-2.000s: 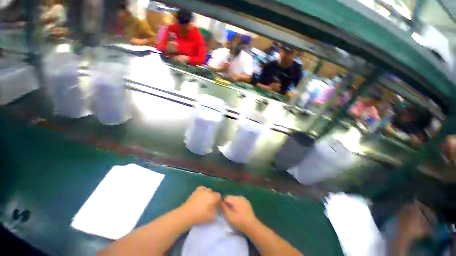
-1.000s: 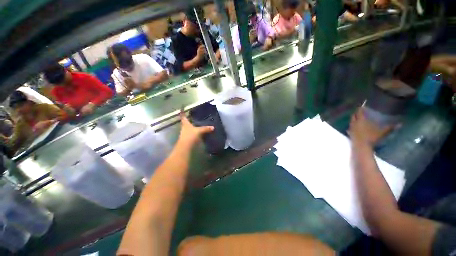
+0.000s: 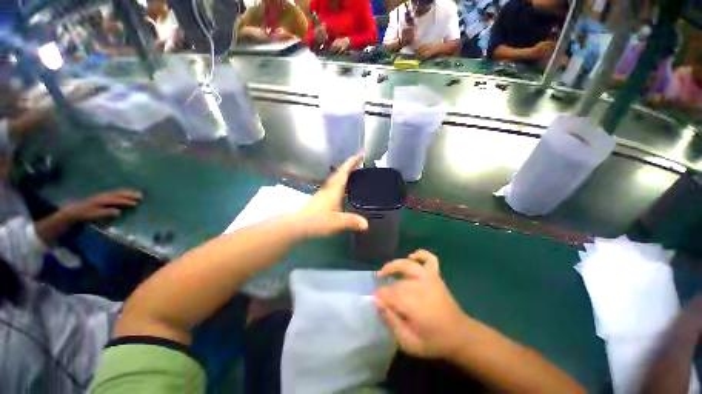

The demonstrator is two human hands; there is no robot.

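Observation:
A dark rounded-square product unit [image 3: 376,223] stands upright on the green bench in front of me, its black end up. My left hand [image 3: 331,206] is around its left side, thumb in front and fingers behind. My right hand [image 3: 419,308] pinches the upper right edge of a white translucent sleeve [image 3: 331,335] close to my body, below the unit. The sleeve looks empty; its lower end is cut off by the picture's edge. A stack of white sheets [image 3: 265,206] lies left of the unit, partly behind my left forearm.
White wrapped units [image 3: 412,138] stand along the shiny conveyor, one leaning at the right [image 3: 558,165]. A fanned sheet pile [image 3: 631,288] lies right, beside a neighbour's arm. A left neighbour's hand [image 3: 100,206] rests on the bench. Workers sit across the line.
The view has swung left. My left hand has brought the dark unit from the conveyor to the bench before me. My right hand now shows, holding a white sleeve.

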